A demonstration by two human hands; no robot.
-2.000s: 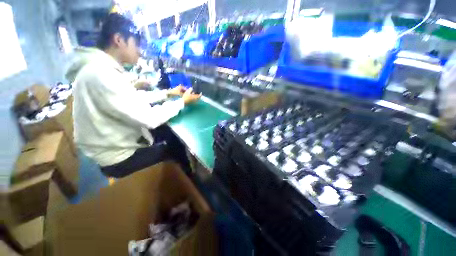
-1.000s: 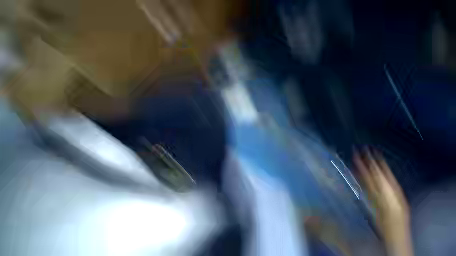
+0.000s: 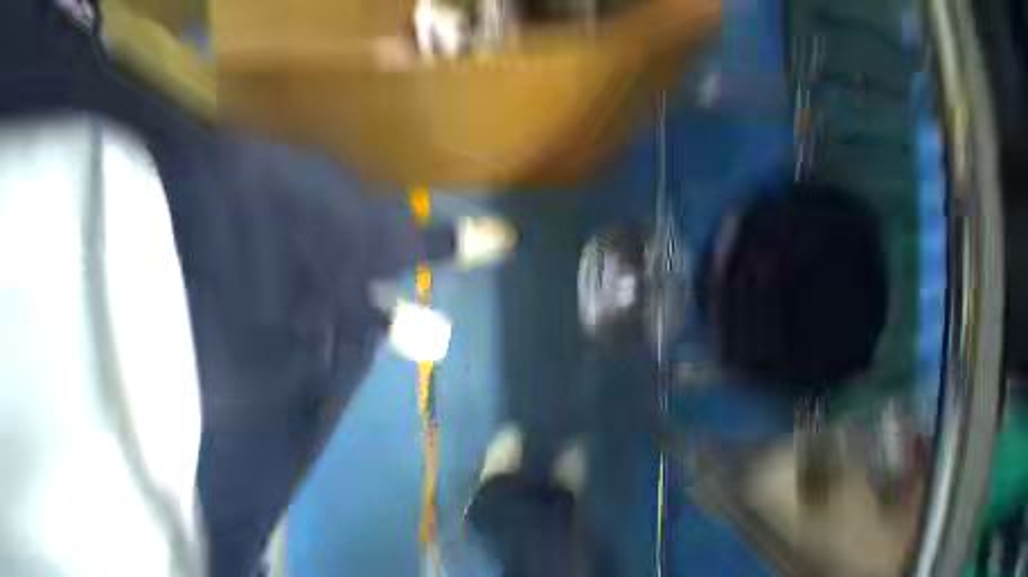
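Neither of my hands is in view. The picture is blurred and looks down at the floor. A stool with a round black seat [image 3: 803,291] stands right of the middle, and its shiny metal base [image 3: 620,287] shows to its left. A brown cardboard box [image 3: 451,118] is at the top, with whitish contents too blurred to name.
A person in a white top [image 3: 85,338] and dark trousers [image 3: 259,282] stands at the left, in light shoes [image 3: 419,330]. Dark legs [image 3: 524,513] with pale shoe tips show at the bottom. Yellow tape [image 3: 427,451] crosses the blue floor. A metallic edge [image 3: 978,282] curves down the right.
The view has swung from the bench and trays down to the floor. The blurred hand seen at the lower right a second ago is out of the picture.
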